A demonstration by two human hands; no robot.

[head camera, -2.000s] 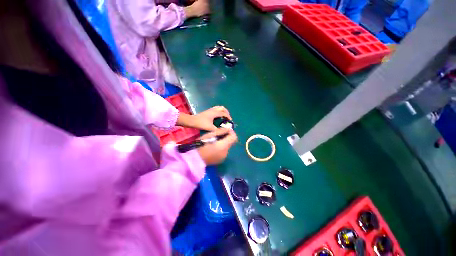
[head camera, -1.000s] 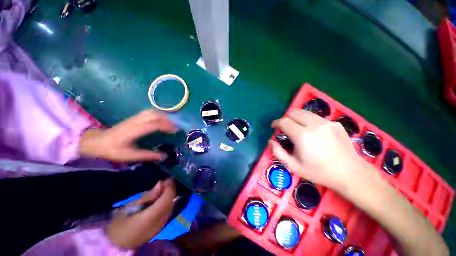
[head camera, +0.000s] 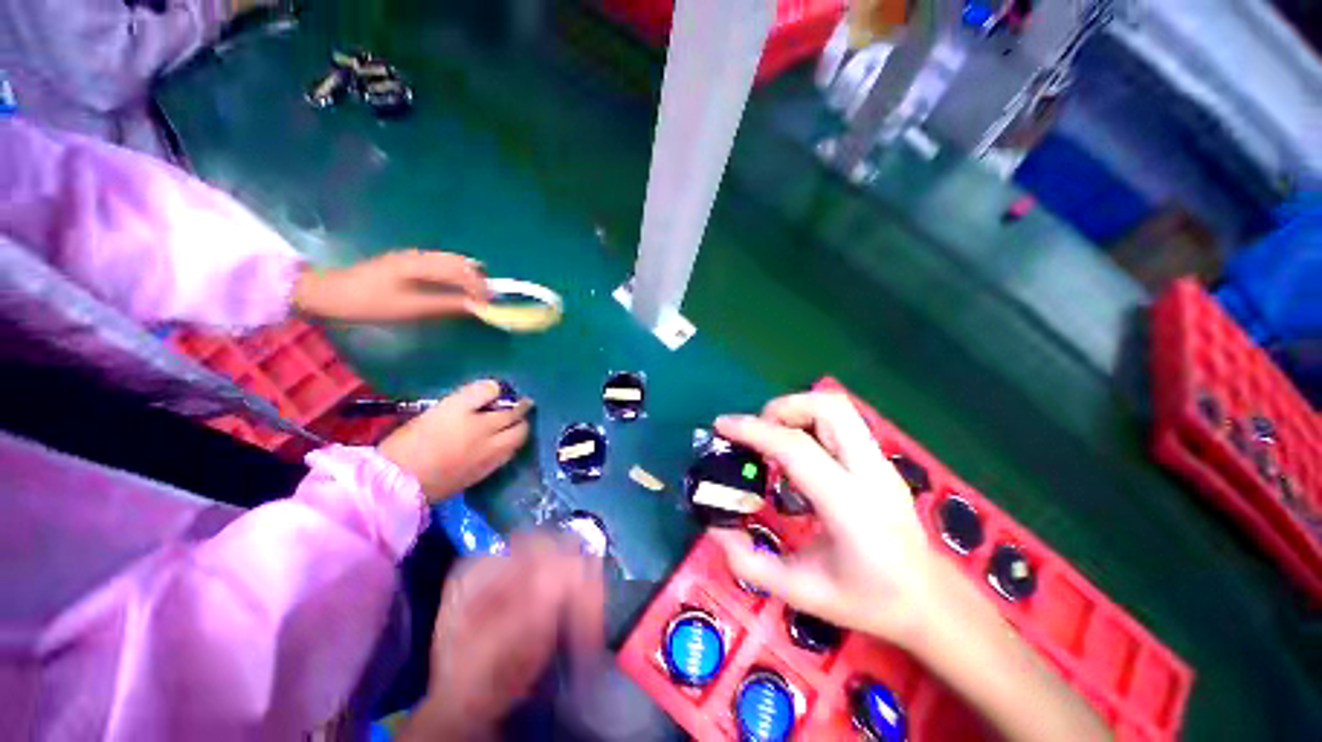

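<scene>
My right hand (head camera: 855, 529) holds a round black unit (head camera: 725, 483) with a pale strip and a small green spot, between thumb and fingers at the left edge of the red compartment tray (head camera: 1051, 616). My left hand (head camera: 515, 616) is low in the middle, badly blurred; whether it holds anything is unclear. Two black units with pale strips, one (head camera: 624, 394) behind the other (head camera: 581, 452), lie on the green bench. A shiny round unit (head camera: 586, 534) is partly hidden by my left hand. The tray holds blue-faced units (head camera: 695, 648) and dark units (head camera: 960, 523).
A person in pink at the left grips a pale tape ring (head camera: 519, 306) and holds a unit and a dark stick. A white upright (head camera: 696, 174) stands on the bench. A pale scrap (head camera: 647, 478) lies nearby. More units (head camera: 380, 90) lie far left; another red tray (head camera: 1232, 420) is at right.
My right hand has moved from over the tray to its left edge and now holds the green-spotted unit from the bench. The neighbour's hand has reached the tape ring. The view has shifted.
</scene>
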